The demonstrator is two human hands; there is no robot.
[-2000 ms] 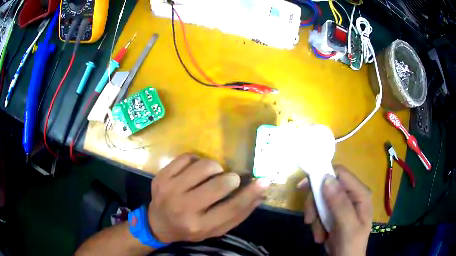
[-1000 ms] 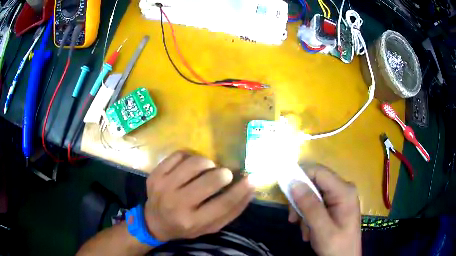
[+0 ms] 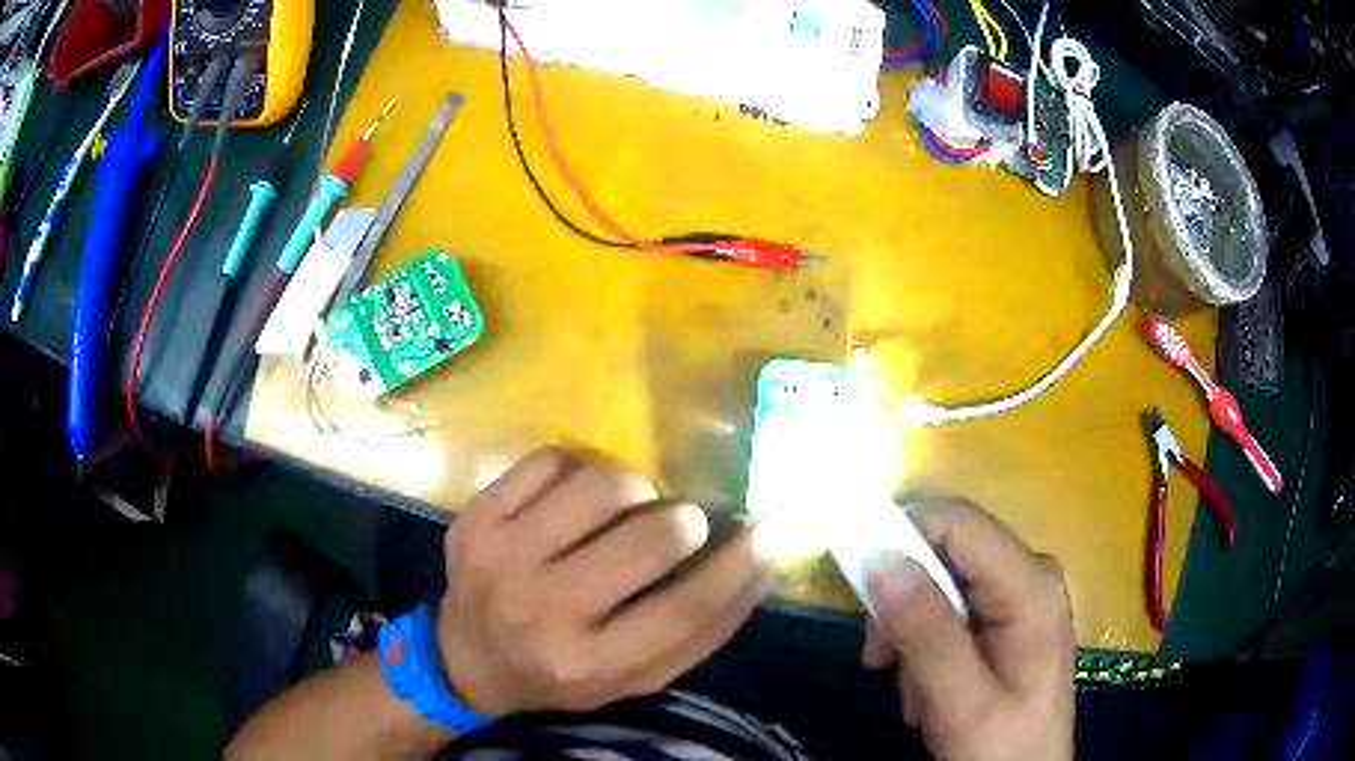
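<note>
My right hand is closed around the white handle of the lighted magnifier at the lower middle. The magnifier's head is lost in glare over a green circuit board, whose upper left part shows. My left hand, with a blue band at the wrist, is at the board's lower left. Its fingers are curled and its fingertips run into the glare at the board's lower edge. Whether they grip the board is hidden by the glare. A white cable ends near the board's upper right.
A second green board, probes and tweezers lie left. The multimeter is upper left. Red and black clips lie behind the board. A white housing, round tub, red brush and red-handled cutters surround the mat.
The magnifier and my right hand have moved left and turned since two seconds ago, and its glare now sits lower over the board. My left hand stays by the board's lower edge.
</note>
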